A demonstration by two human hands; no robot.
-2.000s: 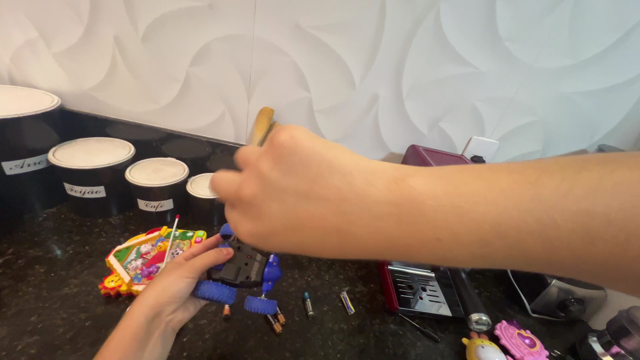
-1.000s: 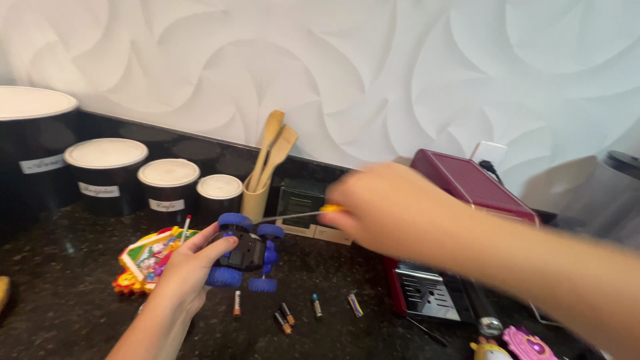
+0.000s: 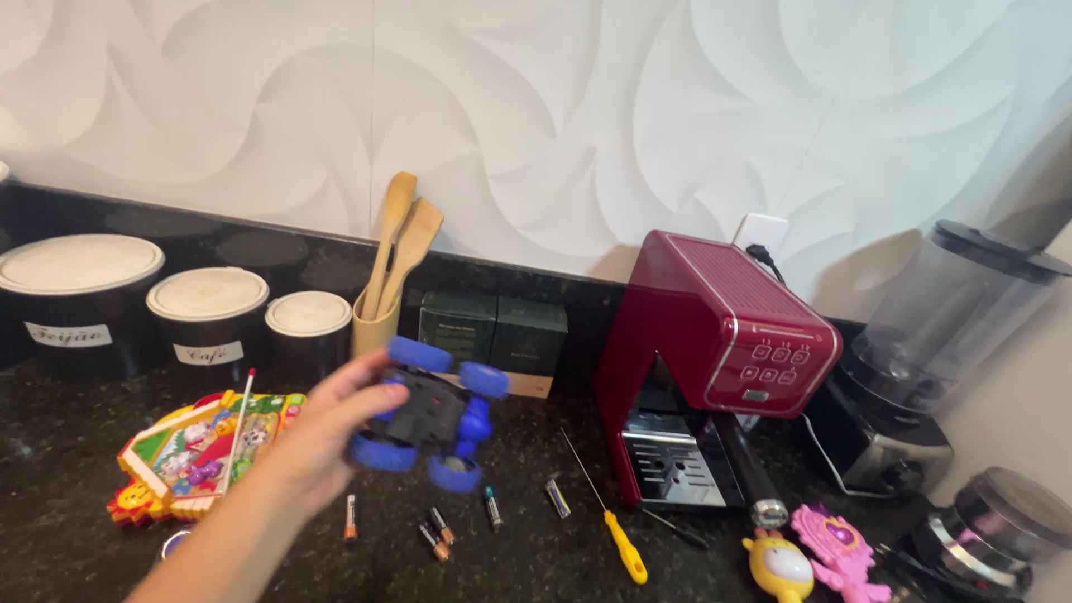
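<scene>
My left hand [image 3: 322,440] holds a blue-wheeled toy vehicle [image 3: 431,410] above the counter, its black underside turned toward me. My right hand is out of view. A yellow-handled screwdriver [image 3: 623,544] lies on the dark counter, its shaft pointing toward the coffee machine. Between it and my left hand lie several loose batteries [image 3: 492,507]. A second screwdriver with a dark handle [image 3: 680,529] rests by the foot of the machine. Behind my left forearm is a colourful toy with animal figures [image 3: 209,448], with a thin white stick across it.
Lidded black canisters [image 3: 208,322] and a holder with wooden utensils [image 3: 377,322] stand along the wall, beside dark boxes [image 3: 528,339]. A red espresso machine [image 3: 729,327] and a blender [image 3: 913,352] are at right. Yellow [image 3: 780,568] and pink toys [image 3: 842,548] lie at front right.
My right hand has left the view, and the yellow-handled screwdriver it held near the toy vehicle now lies on the counter. My left hand still holds the vehicle. The view has shifted right.
</scene>
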